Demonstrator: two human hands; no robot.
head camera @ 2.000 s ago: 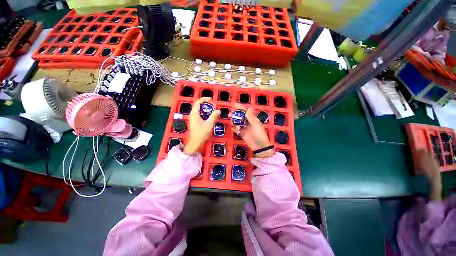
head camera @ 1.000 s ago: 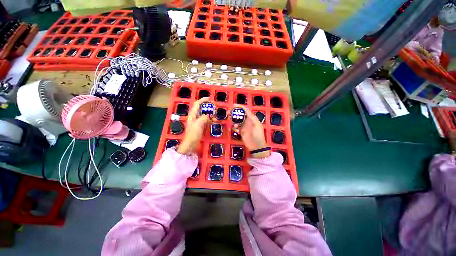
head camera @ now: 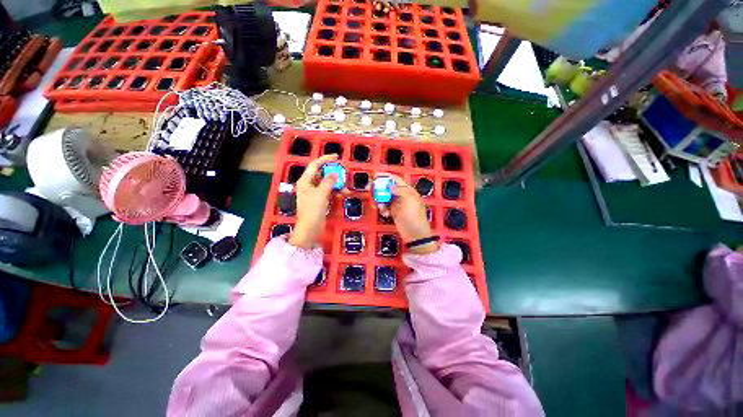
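Note:
My left hand (head camera: pixel 316 199) holds a smartwatch unit (head camera: pixel 334 173) with a cyan-blue lit screen between finger and thumb. My right hand (head camera: pixel 409 213) holds a second smartwatch unit (head camera: pixel 383 189), also lit cyan-blue. Both are held over the upper middle of the red-orange working tray (head camera: pixel 371 298). Dark watch units sit in many of its pockets, such as a unit (head camera: pixel 353 278) in the lowest row. My hands hide some pockets.
Behind the working tray are white charging cables (head camera: pixel 365 120) and stacked trays (head camera: pixel 391 81). At left are a pink fan (head camera: pixel 143 187), a white fan (head camera: pixel 61 163), a black hub (head camera: pixel 208 159) and loose watch units (head camera: pixel 210 252). A metal post (head camera: pixel 562 130) slants at right. A person's pink sleeve (head camera: pixel 701 342) shows at far right.
Both held screens have turned from dark with white marks to bright cyan-blue. My hands have hardly moved. The other person's hand at right has gone out of view.

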